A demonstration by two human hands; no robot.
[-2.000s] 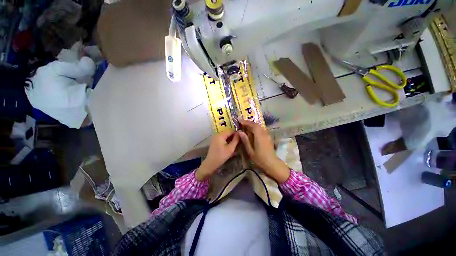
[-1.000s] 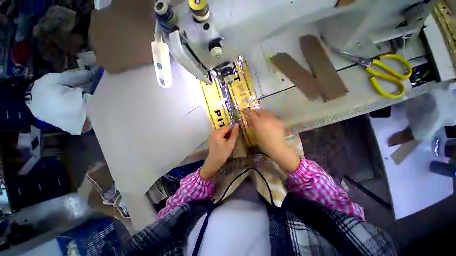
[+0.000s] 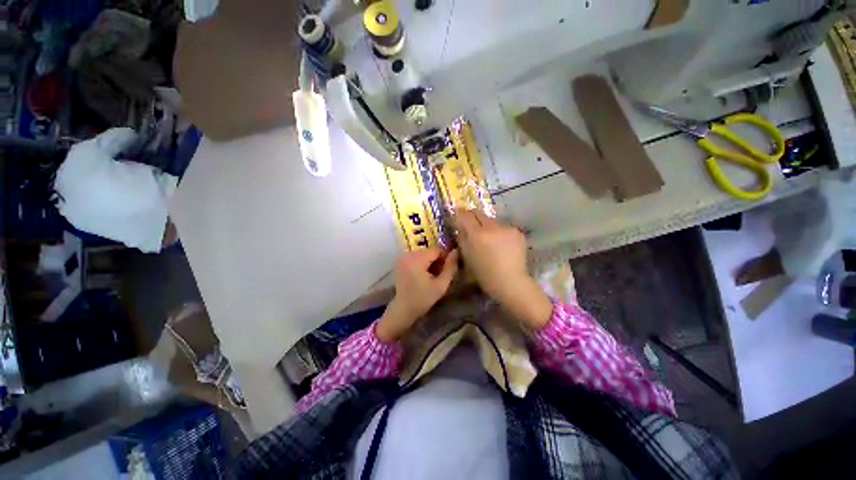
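Observation:
My left hand is at the front edge of the machine bed, fingertips pinched on a small bit of brown cloth, mostly hidden by the fingers. My right hand is beside it, fingers curled over the front end of the plate; what it grips is hidden. The shiny needle plate strip runs between yellow tapes. The presser foot area is beyond both hands, with no cloth seen under it. Two brown strips lie right of the needle, their near ends touching.
A lit lamp hangs left of the needle. Yellow-handled scissors lie on the right of the bed. A brown cloth panel lies at the back left of the pale table. A blue basket is at lower left.
The small dark-handled tool that lay left of the strips is gone from the bed. My right hand has moved slightly up and right; the left stays near the front edge. The view has shifted slightly.

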